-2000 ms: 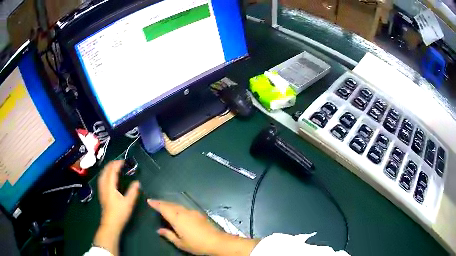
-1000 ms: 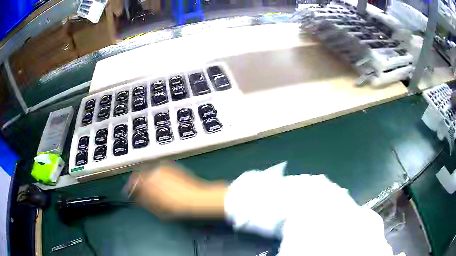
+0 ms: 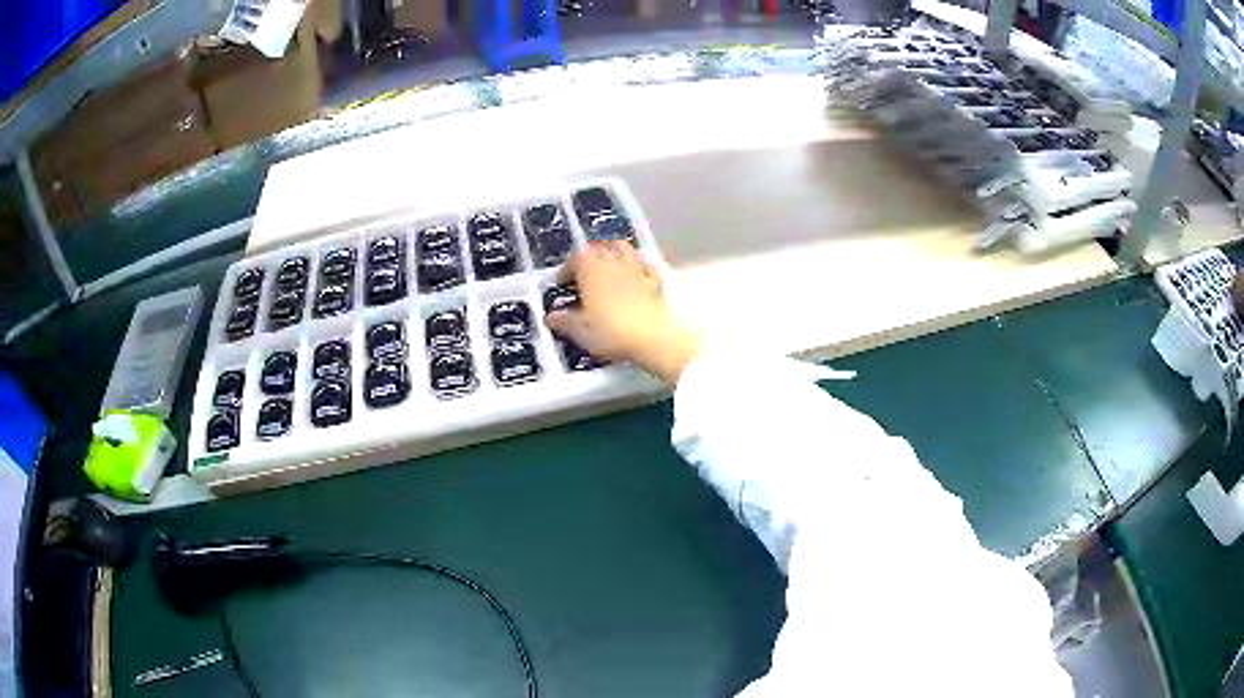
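Note:
My right hand reaches over the right end of the white tray. Its thumb and fingers are around a black watch body in the front row; whether they grip it is hidden. Another watch body shows below the thumb. Several black watch bodies sit in pairs in two rows of pockets. My left hand is not in view.
A black scanner with a cable lies on the green bench at left. A bright green pack and a clear box stand left of the tray. Stacked trays are at the back right, on the pale board.
The view has swung right from the monitors to the tray. My right hand has moved from the bench to the tray's right end. My left hand has gone out of view.

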